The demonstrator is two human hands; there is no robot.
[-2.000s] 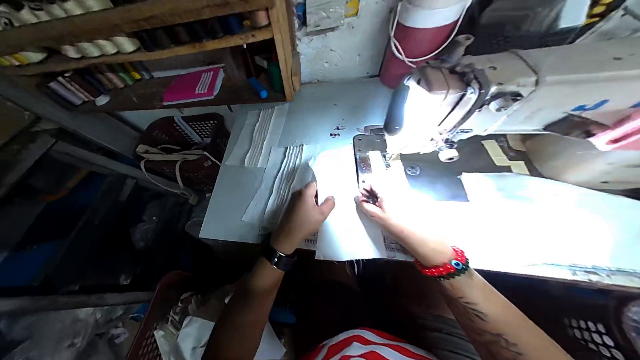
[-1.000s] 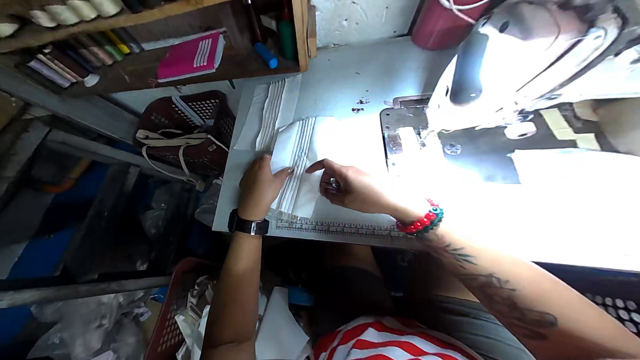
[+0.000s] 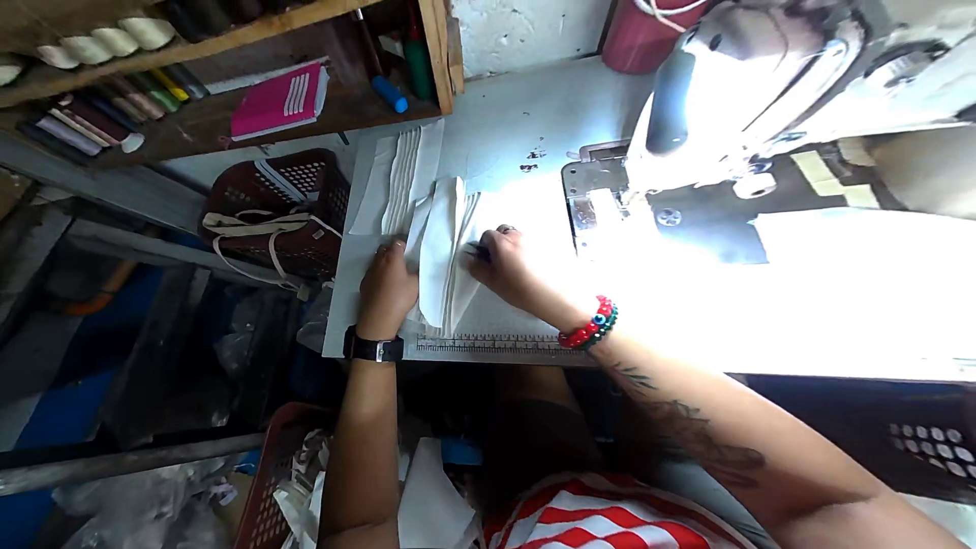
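A white fabric piece with pleats (image 3: 441,259) lies folded near the left end of the sewing table, between both hands. My left hand (image 3: 389,284) rests at its left edge, thumb against the cloth. My right hand (image 3: 503,263) is at its right side with fingers curled; a small dark tool, only partly visible, is held in them. Another pleated white fabric piece (image 3: 402,179) lies behind, towards the shelf. The sewing machine (image 3: 709,99) stands to the right, its needle area washed out by its lamp.
A printed ruler strip (image 3: 496,344) runs along the table's front edge. A brown plastic basket (image 3: 274,191) with cloth straps stands left of the table. The wooden shelf (image 3: 191,49) holds thread spools and a pink notebook (image 3: 280,101). White cloth (image 3: 877,244) spreads at the right.
The pleated fabric, flat under both hands a second ago, is now folded and bunched upright. Two seconds ago both hands were nearer the machine, on a white piece beside its needle plate.
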